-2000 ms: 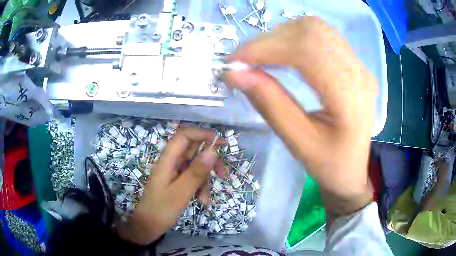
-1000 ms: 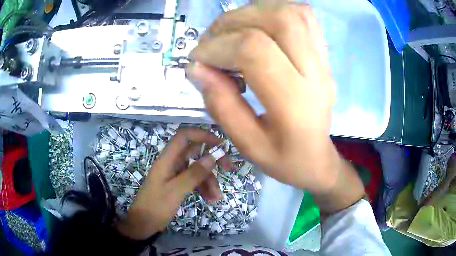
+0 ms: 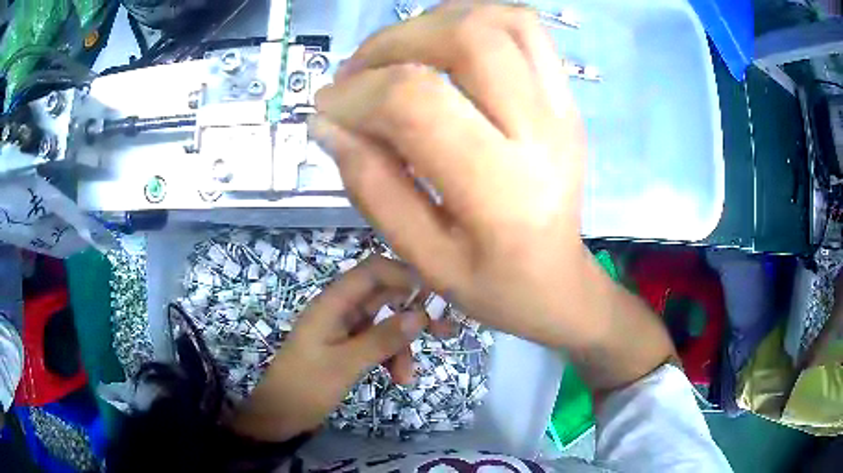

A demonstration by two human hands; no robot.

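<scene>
My right hand (image 3: 471,166) reaches over the right end of the fixture (image 3: 236,152). Its thumb and forefinger are close together at the fixture's centre, beside the green-and-silver feed track (image 3: 280,65). Whether they pinch a part is hidden. My left hand (image 3: 337,346) is above the heaped pin parts in the work bin (image 3: 522,383), palm partly up. It holds a pin part (image 3: 434,306) with a white block near its curled fingers and thumb. Loose pin parts (image 3: 259,268) with white blocks and thin silvery legs fill the bin around and under this hand.
The push rod (image 3: 152,123) lies left of the fixture on the slide base plate (image 3: 111,189). The translucent collecting tray (image 3: 652,217) at right holds a few pin parts. Small loose parts (image 3: 129,305) lie left of the bin. Red stools (image 3: 679,291) and a green crate (image 3: 575,411) are below.
My right hand has moved left from the fixture's right end to its centre; the white part seen at its fingertips no longer shows. My left hand stays over the bin. The view has shifted slightly.
</scene>
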